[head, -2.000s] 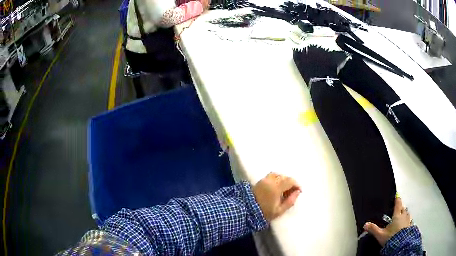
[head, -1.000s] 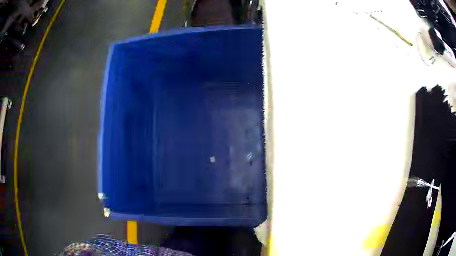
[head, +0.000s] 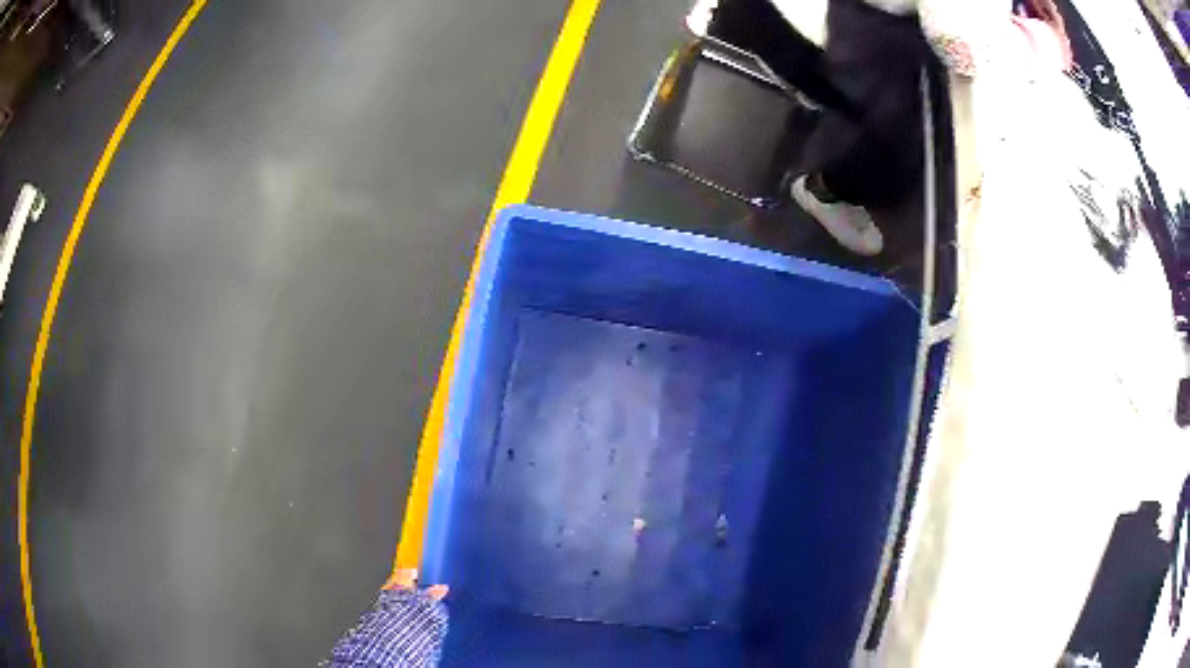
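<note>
The large blue bin (head: 698, 245) stands on the floor beside the white table, open side up. Its bottom shows a few small light scraps and dark specks. My left hand (head: 419, 586) is small in view at the bin's near left rim, with its fingers on the rim; a checked sleeve covers the rest. My right hand is out of the picture. A bundle of black straps (head: 1129, 574) lies on the table at the right edge of the view, partly cut off.
The white table (head: 1031, 392) runs along the right, with dark thread ends (head: 1107, 215) on it. A person's dark-clad legs and white shoe (head: 838, 215) are beyond the bin, near a metal-framed stool (head: 711, 124). A yellow floor line (head: 542, 111) passes the bin's left side.
The view has swung down and left from table to bin. My left hand has come to the bin's rim; my right hand has left the picture. The yellow line now shows along the bin's left side.
</note>
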